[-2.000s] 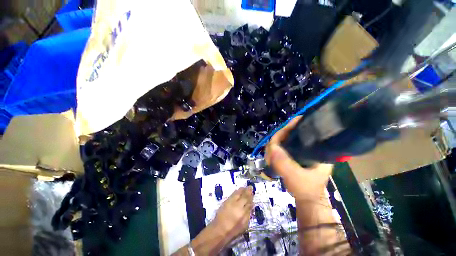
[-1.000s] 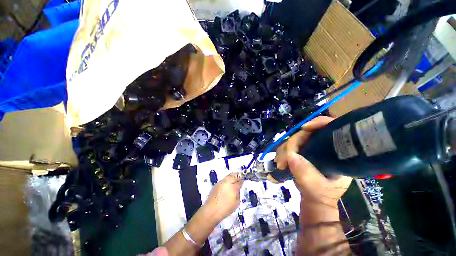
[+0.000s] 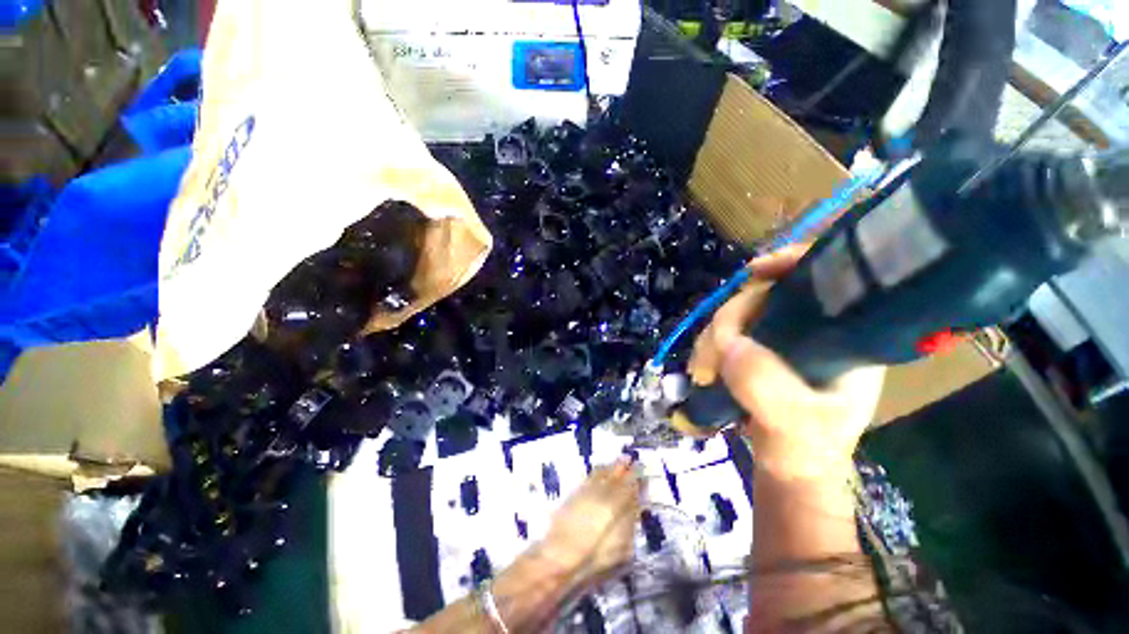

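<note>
My right hand (image 3: 792,396) grips the dark-green power screwdriver (image 3: 904,273), which is held tilted with its silvery nozzle (image 3: 650,409) low over the top of the white plates (image 3: 458,551). A bright blue hose (image 3: 712,303) runs beside the driver. My left hand (image 3: 594,520) lies on the plates just below the nozzle, fingertips close to the tip. Whether its fingers hold a small part cannot be seen. The plates lie in rows with dark centre parts (image 3: 551,479).
A large heap of black plastic housings (image 3: 557,260) lies behind the plates. A paper sack (image 3: 297,161) spills more at the left. A white box with a blue display (image 3: 495,68), cardboard (image 3: 768,161), a blue crate (image 3: 99,235) and loose screws (image 3: 889,502) surround the work.
The view has shifted, showing more of the white box at the back. The driver and both hands have moved over the plates, and my right hand still grips the driver.
</note>
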